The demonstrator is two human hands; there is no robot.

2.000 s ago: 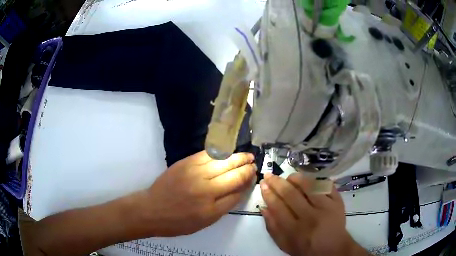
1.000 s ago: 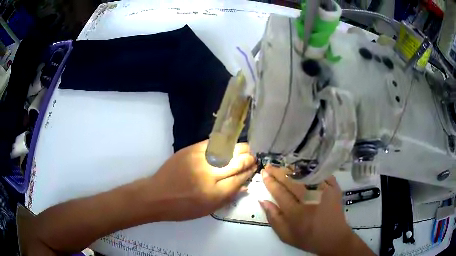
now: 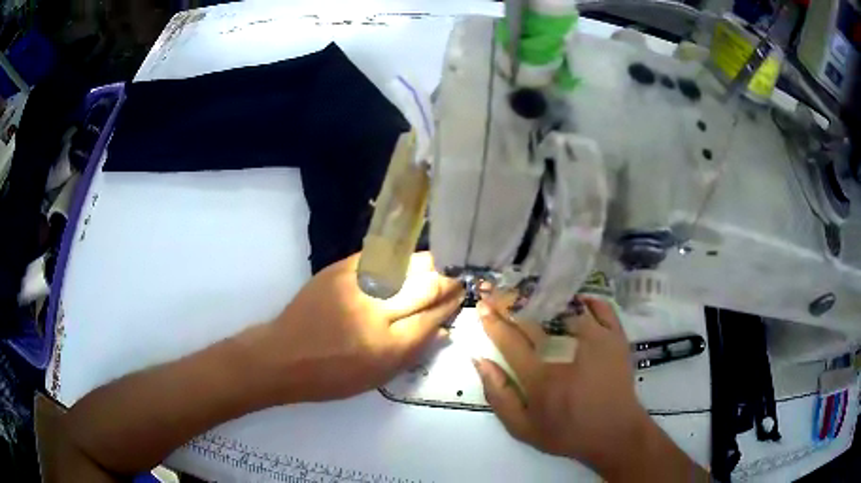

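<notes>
A black garment panel [image 3: 354, 160] lies bent on the table, from the left edge to the needle area of the off-white sewing machine [image 3: 651, 141]. My left hand [image 3: 354, 330] lies palm down, its fingertips at the left of the presser foot [image 3: 470, 286] and over the panel's near end. My right hand [image 3: 566, 382] is just right of the foot, index fingertip beside it and thumb apart. The small dark cloth at the foot is mostly hidden by my fingers. The lamp [image 3: 392, 231] lights the needle plate [image 3: 444, 373].
Black thread snips [image 3: 670, 350] lie right of my right hand. Long black strips [image 3: 736, 387] lie under the machine arm, with a red-blue item [image 3: 831, 413] at the right end. A purple basket [image 3: 71, 236] stands at the left. A printed scale [image 3: 283, 464] runs along the front edge.
The view has shifted, so the machine sits further left. The right hand's thumb and index finger have spread apart since the earliest frame, while both hands stay at the foot. The snips now show fully.
</notes>
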